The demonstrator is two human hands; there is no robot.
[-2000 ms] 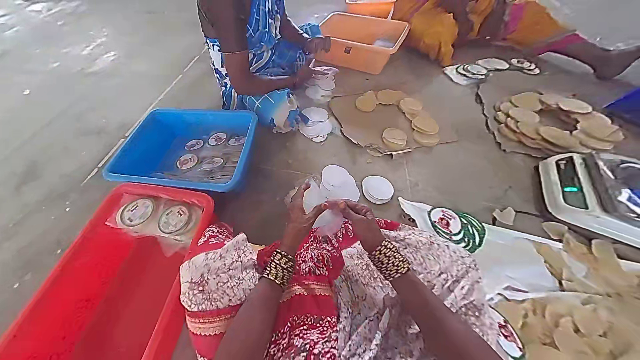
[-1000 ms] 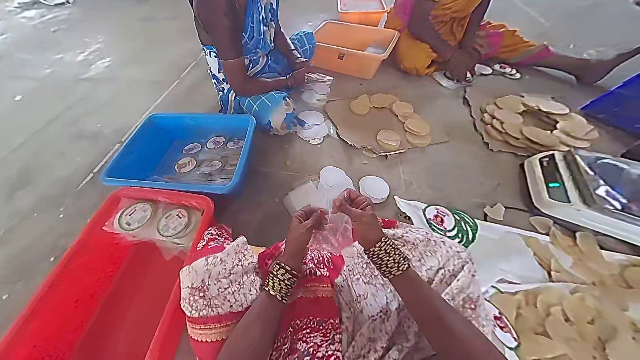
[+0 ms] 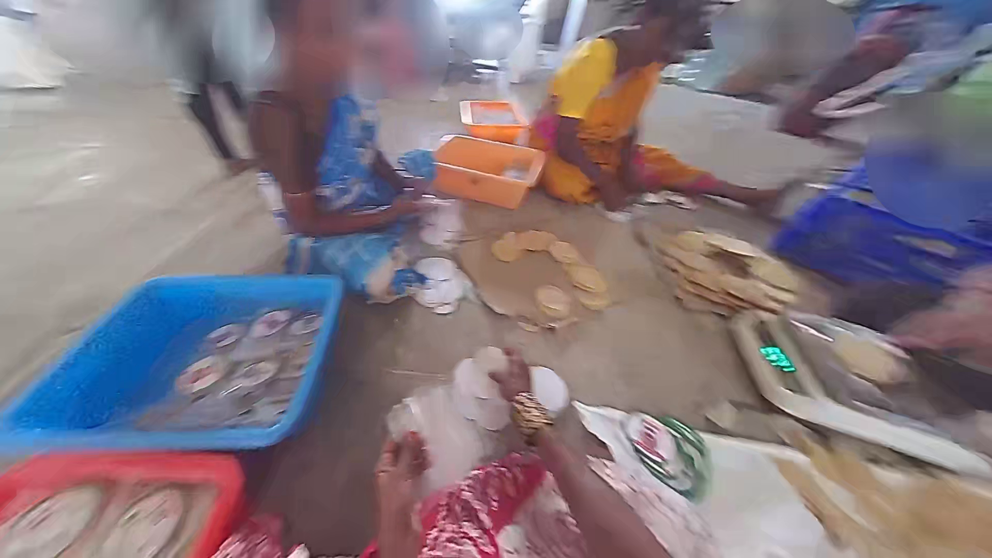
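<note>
My right hand (image 3: 513,377) reaches forward over a group of white discs (image 3: 474,385), its fingers touching a pale disc; blur hides whether they grip it. Another white disc (image 3: 549,390) lies just right of that hand. Near my lap, my left hand (image 3: 401,459) is at the left edge of clear plastic bags (image 3: 443,434); whether it holds one is unclear. Patterned red and white cloth (image 3: 488,496) covers my lap.
At left are a blue tub (image 3: 329,333) of packed discs and a red tub (image 3: 232,473). A digital scale (image 3: 775,372) and white printed sacks (image 3: 744,488) are at right. Co-workers (image 3: 349,186) sit ahead, near orange tubs (image 3: 484,174) and flat tan rounds (image 3: 585,277).
My hands, close together over my lap a second ago, have moved apart. The right has gone forward to the white discs, the left to the plastic bags. The view has tilted up.
</note>
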